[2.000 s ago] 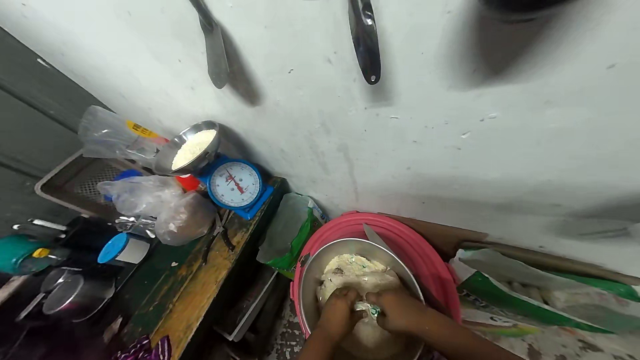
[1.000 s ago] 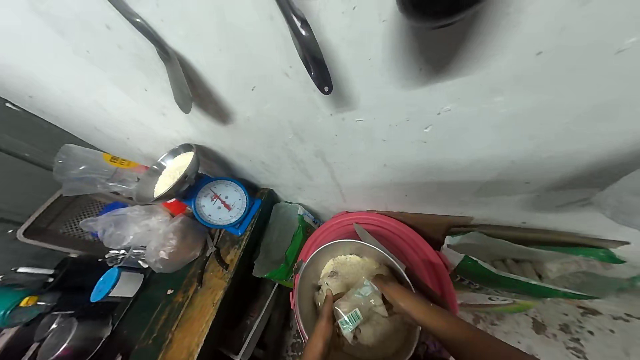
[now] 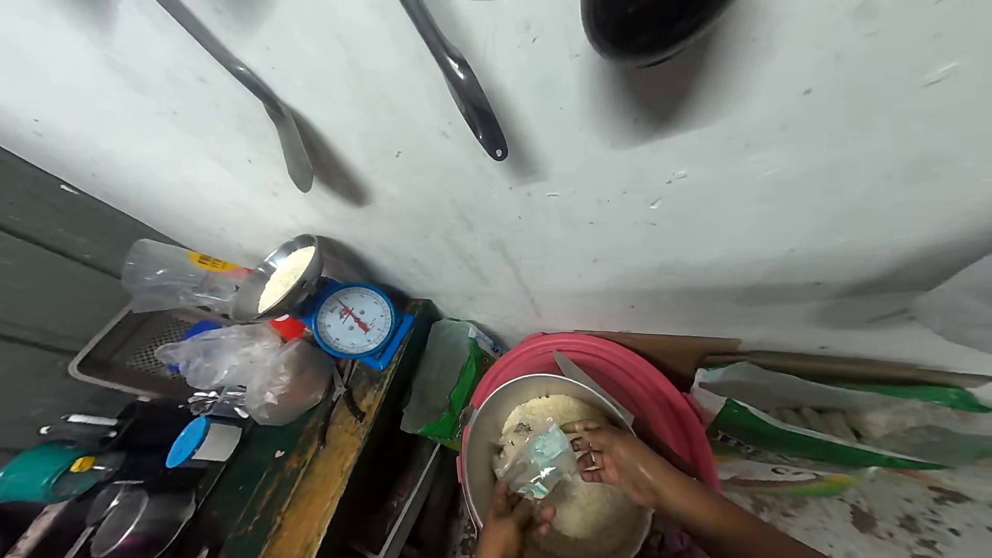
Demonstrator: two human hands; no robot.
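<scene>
A clear plastic bag (image 3: 542, 463) with a pale green printed patch lies over a metal bowl (image 3: 482, 434) of pale yellow grains or powder (image 3: 577, 504). My left hand (image 3: 508, 523) grips the bag's lower edge. With fingers spread, my right hand (image 3: 608, 461) is beside the bag's right side; whether it touches the bag is unclear. Beneath the bowl is a pink plastic lid or basin (image 3: 670, 403), and a flat metal blade (image 3: 593, 384) lies along the bowl's far rim.
A blue dial scale (image 3: 356, 319) with a metal pan (image 3: 310, 283) of pale powder stands on the wooden table (image 3: 310, 504). Plastic bags (image 3: 287, 380) sit beside it. Open sacks (image 3: 821, 426) stand right of the bowl. Utensils (image 3: 473, 101) hang on the wall.
Two seconds ago both hands were together on the bag; now my right hand has its fingers spread at the bag's right. The bag looks flatter, and more grain shows in the bowl.
</scene>
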